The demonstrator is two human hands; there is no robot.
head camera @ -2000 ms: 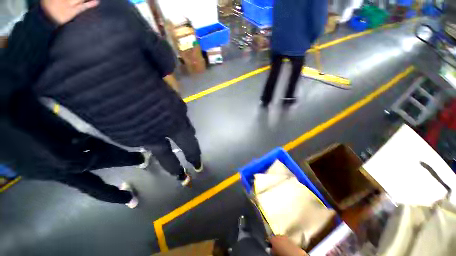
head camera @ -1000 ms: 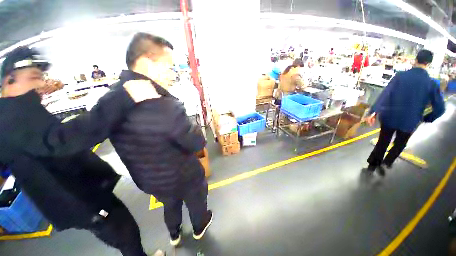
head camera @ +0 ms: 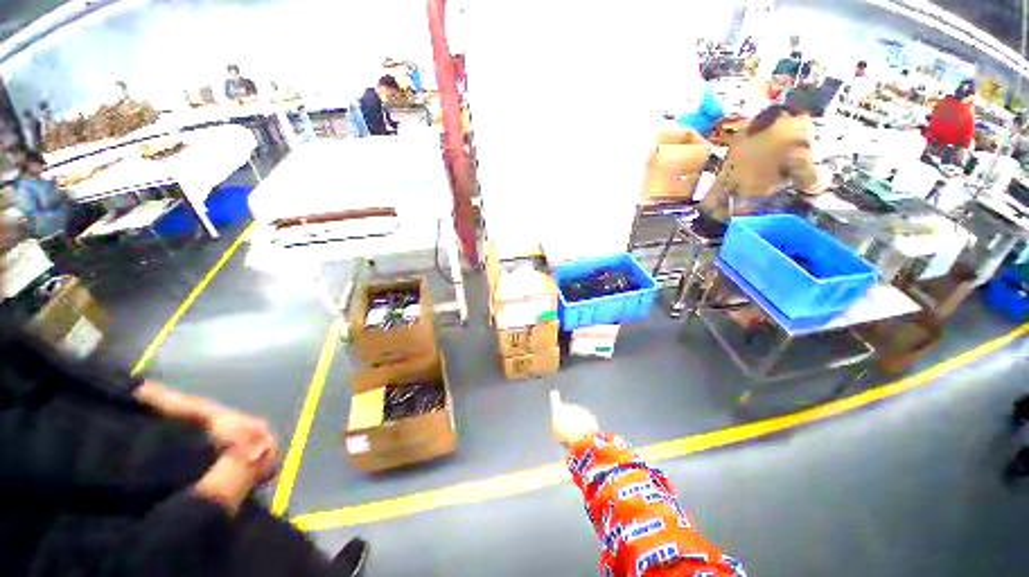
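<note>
My right hand (head camera: 573, 424), small in the frame, reaches forward from the lower edge in a red patterned sleeve. One finger points out toward the cartons; it holds nothing. Ahead to the left, an open brown carton (head camera: 427, 435) holds black strips and has a yellow flap or sheet. Another open carton (head camera: 395, 346) with black parts stands behind it. Past my fingertip is a stack of cartons (head camera: 529, 365) beside a blue tote (head camera: 608, 311) with dark parts inside. My hand touches none of these. My left hand is not in view.
A person in black (head camera: 107, 473) stands close at left, hands together. A white pillar (head camera: 559, 135) and a red pipe (head camera: 454, 147) rise behind the cartons. A steel table (head camera: 891, 305) at right bears a blue tote (head camera: 790, 282). Seated workers are farther back.
The view has turned left toward the cartons and pillar. My right hand has come into view, pointing. The person in the padded jacket and the person in blue have left the frame.
</note>
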